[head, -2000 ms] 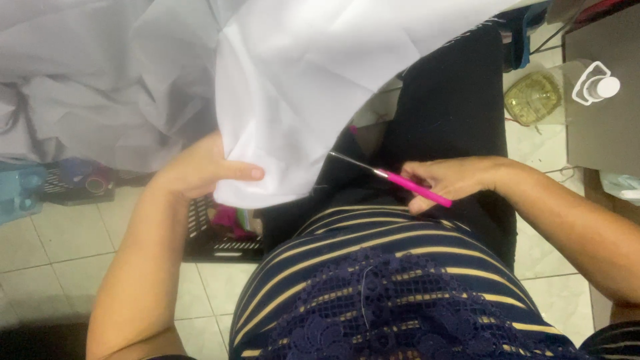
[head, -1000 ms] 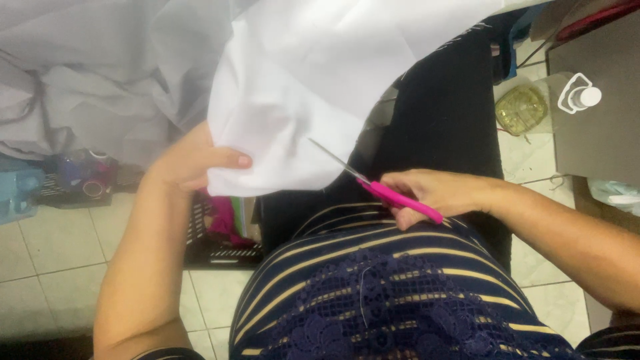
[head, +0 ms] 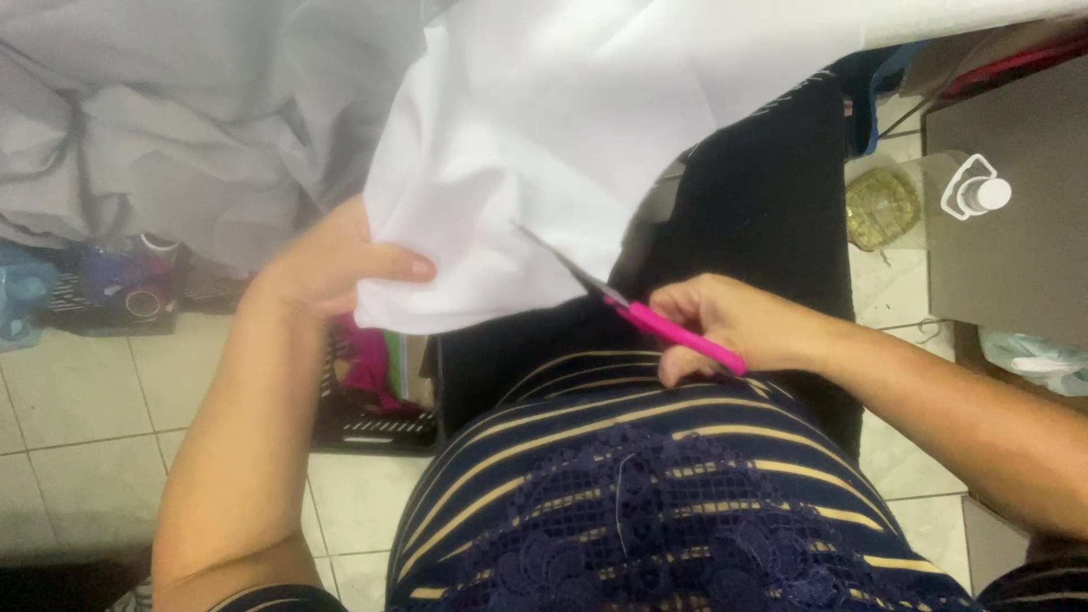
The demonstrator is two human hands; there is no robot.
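Note:
White fabric [head: 544, 127] hangs down from the top of the view over my lap. My left hand [head: 348, 263] grips its lower left corner, with the thumb on top and the fingers hidden behind the cloth. In my right hand [head: 705, 327] is a pair of scissors [head: 671, 331] with pink handles. Their blades look close together and lie over the lower right part of the fabric, pointing up and left. Whether the tips touch the cloth, I cannot tell. A pale loose thread [head: 620, 501] lies on my striped top with dark lace.
A black plastic basket [head: 382, 433] with pink and other items stands below my left hand. More grey-white cloth [head: 195, 127] is bunched at upper left. At right are a clear bottle with a white cap [head: 990, 195] and a grey panel [head: 1011, 255]. The floor [head: 85, 484] is tiled.
The scissors have moved from beside the fabric's right edge to over its lower part. Both hands keep their hold, the left on the cloth and the right on the scissors.

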